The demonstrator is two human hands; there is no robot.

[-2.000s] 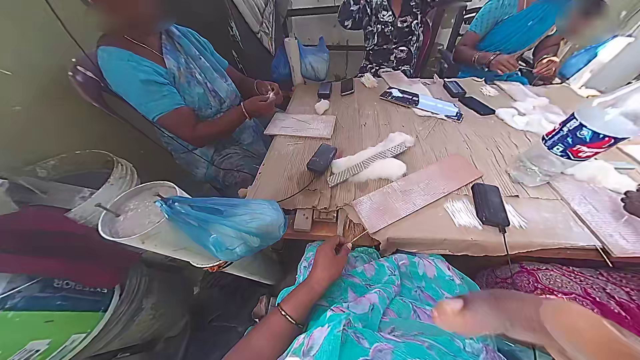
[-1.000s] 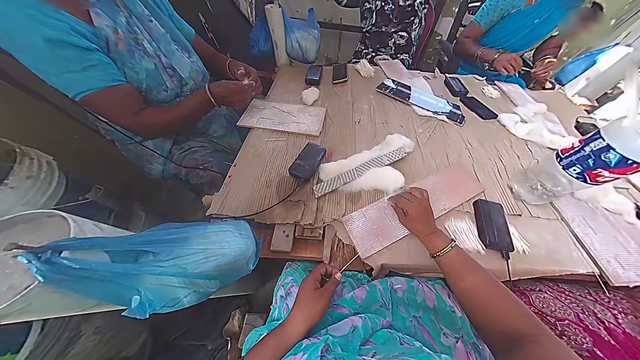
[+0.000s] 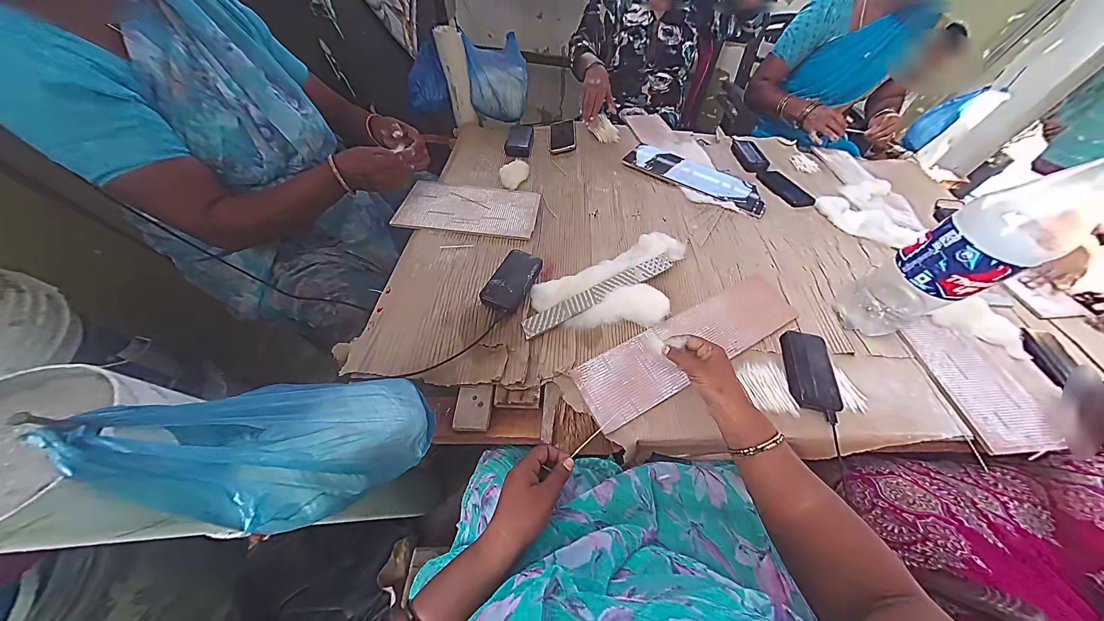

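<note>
Near the table's front edge, my left hand (image 3: 533,490) pinches the lower end of a thin stick (image 3: 586,442), whose upper end reaches the corner of a ridged board (image 3: 630,379). Over that board my right hand (image 3: 703,366) holds a small tuft of white cotton (image 3: 662,343) between thumb and fingers. Beyond the board lie rolls of cotton wool (image 3: 617,308) with a patterned strip (image 3: 595,296) resting between them. Right of my right hand, a bundle of thin white sticks (image 3: 768,388) lies under a black box-like device (image 3: 811,371) with a cable.
Co-workers sit at the left and far sides, hands over or near the cardboard-covered table (image 3: 431,319). A large plastic bottle (image 3: 940,259) leans at the right. A blue plastic bag (image 3: 285,448) hangs over a bucket (image 3: 52,388) at the left. Another black device (image 3: 511,280) trails its cable across the table.
My right hand, blurred low at the right two seconds ago, was on the ridged board one second ago and is now raised slightly with cotton. The left hand still holds the stick.
</note>
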